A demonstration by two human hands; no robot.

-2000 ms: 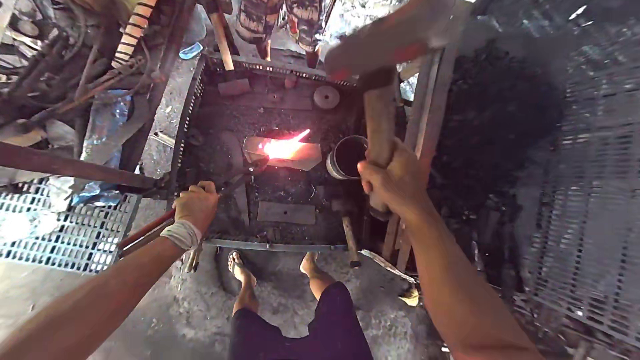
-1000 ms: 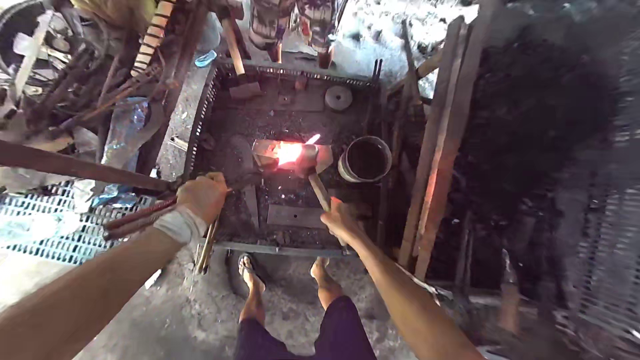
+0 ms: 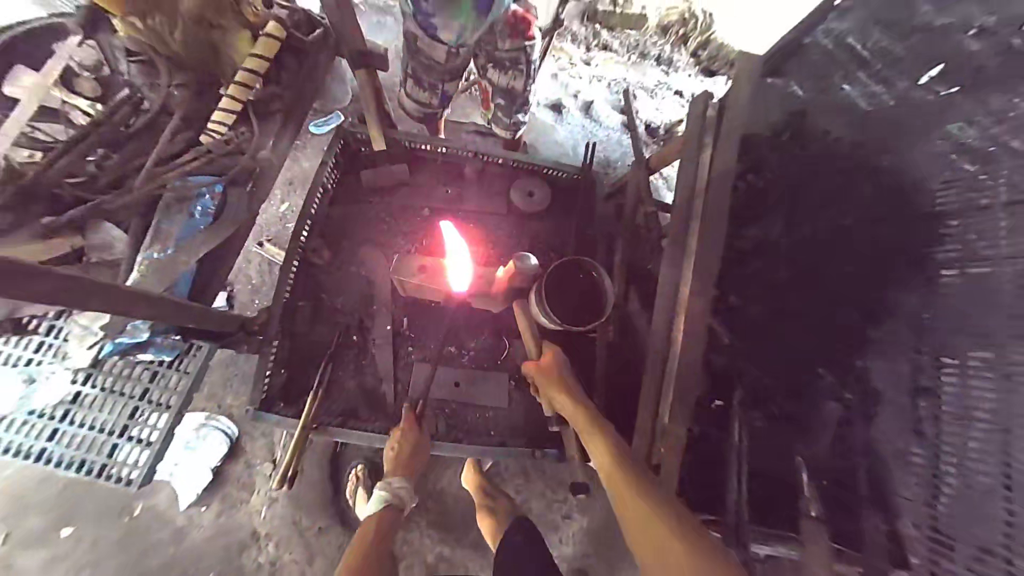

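Observation:
A glowing hot piece of metal (image 3: 457, 258) lies across the anvil block (image 3: 420, 276), its far end pointing away from me. Dark tongs (image 3: 438, 352) reach from its near end back to my left hand (image 3: 406, 448), which is closed around their handles and has a white wrap at the wrist. My right hand (image 3: 552, 376) grips the wooden handle of a hammer (image 3: 525, 328). The hammer's head is at the right end of the block, beside the glowing metal. Whether the head touches the block I cannot tell.
A round container (image 3: 610, 308) stands just right of the hammer. Behind the block are a second hammer (image 3: 385, 175) and a metal disc (image 3: 530, 194). A flat plate (image 3: 480, 386) lies nearer me. Long beams (image 3: 688, 280) edge the right side. A person's legs (image 3: 436, 72) are beyond the tray.
My left hand has moved from the left side to the near edge, and the glowing metal now points away from me. The hammer head has moved right, off the glowing metal.

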